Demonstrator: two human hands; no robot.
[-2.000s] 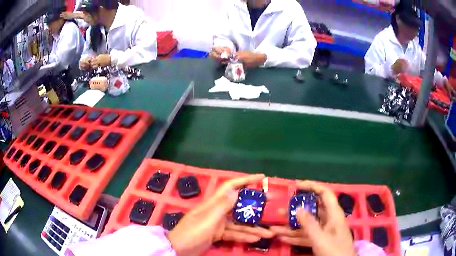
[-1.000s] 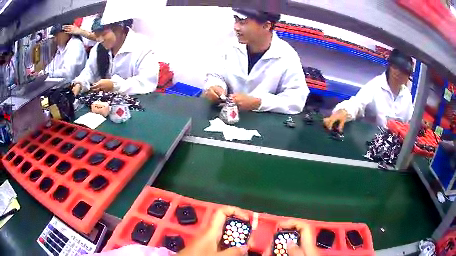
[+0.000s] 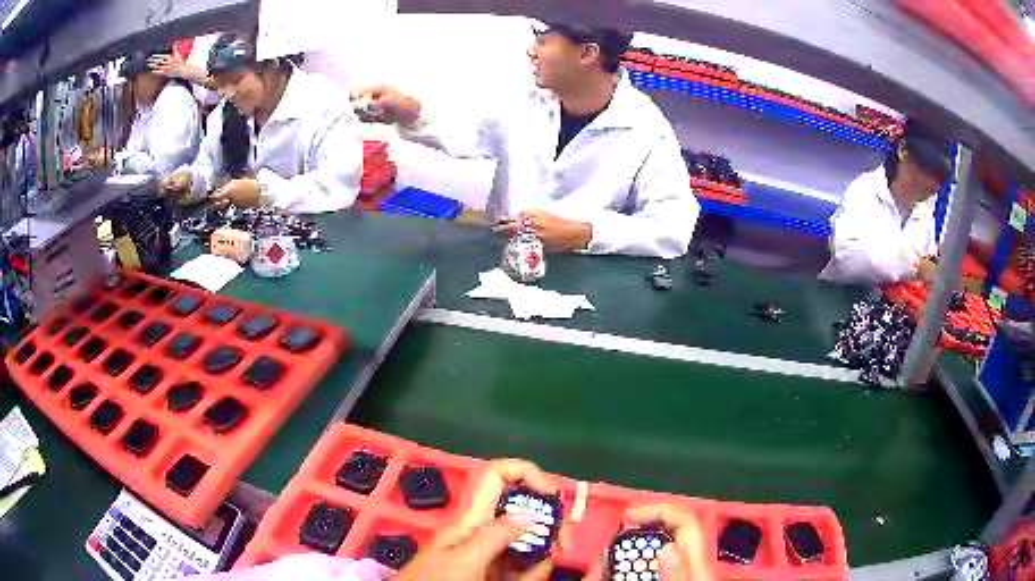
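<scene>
My left hand point(image 3: 474, 533) holds a black strapless smartwatch point(image 3: 530, 523) above the near red tray, its lit screen showing pale app icons and my thumb on its face. My right hand point(image 3: 684, 542) holds a second smartwatch point(image 3: 639, 556) with a lit grid of round icons, cut off by the bottom edge. The near red tray point(image 3: 460, 463) has dark watch units in its pockets, some lying face down with a round sensor ring. Part of the tray is hidden behind my hands.
A second red tray point(image 3: 267, 426) full of watches lies at left, with a calculator point(image 3: 153, 545) beside it. A green conveyor belt point(image 3: 670, 420) runs beyond the near tray. Across it are a white cloth point(image 3: 528, 297), a bottle point(image 3: 524, 252), tangled parts point(image 3: 872, 338) and several workers.
The watches went from dial faces to app icons. My left thumb has moved onto the left screen. The worker opposite has stretched one arm out to the left. The far-right worker's hand has drawn back.
</scene>
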